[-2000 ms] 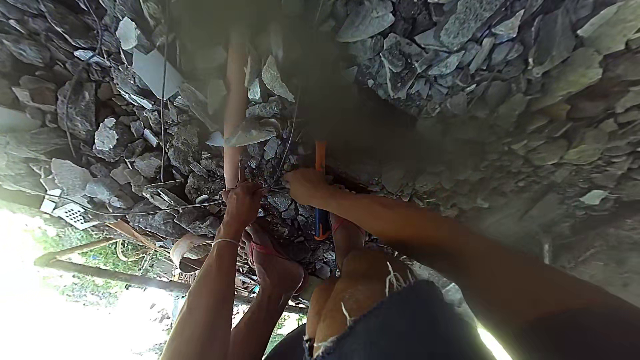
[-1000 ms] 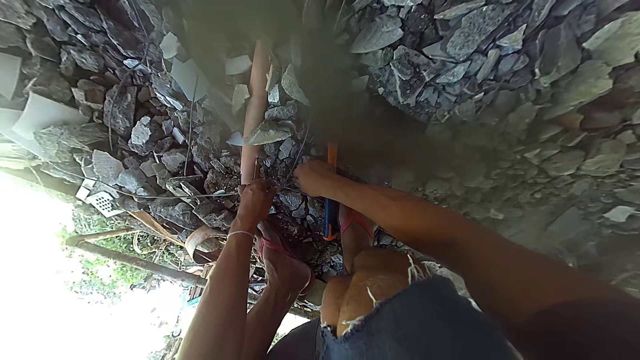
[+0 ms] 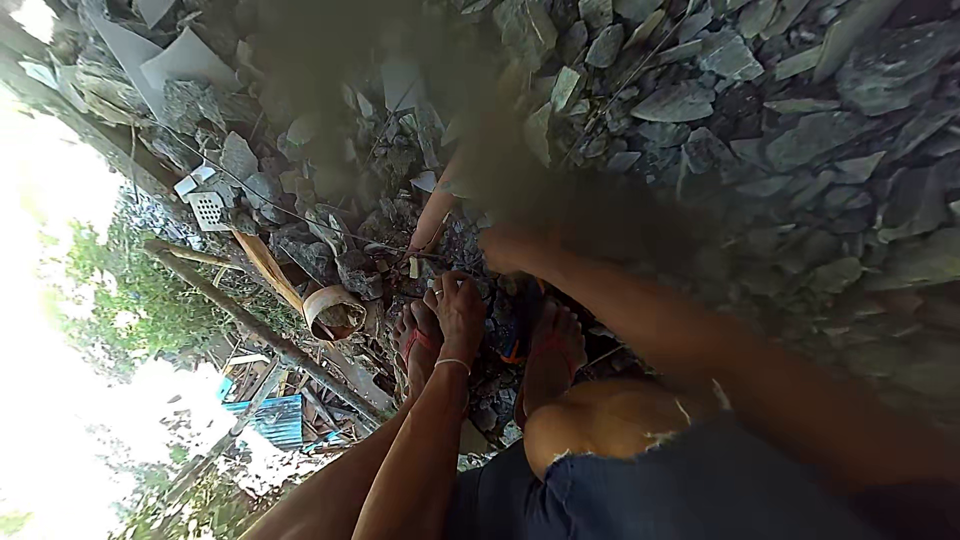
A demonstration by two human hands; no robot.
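Observation:
My left hand (image 3: 456, 311), with a light band at the wrist, is low over the rubble beside my sandalled foot (image 3: 420, 341). Its fingers are bent; whether they hold something small cannot be told. Just above it, a pinkish pole or pipe (image 3: 436, 210) slants up into a dark blur. Blurred and partly hidden, my right hand (image 3: 510, 251) is right of the pole's lower end, and its grip cannot be made out. Below the right hand, between my feet, lies a blue and orange tool handle (image 3: 514, 351). A thin wire (image 3: 300, 217) crosses the stones towards the hands.
Broken stone slabs (image 3: 675, 101) cover the ground above and to the right. A broken round pipe or pot (image 3: 335, 311) stands left of my foot, beside a split wooden piece (image 3: 266, 270) and a perforated white block (image 3: 208, 211). A long branch (image 3: 262, 330) runs along the left edge.
My left hand has come away from the pole's lower end, where it was a second ago, and is now closer to my foot. The view has shifted and turned.

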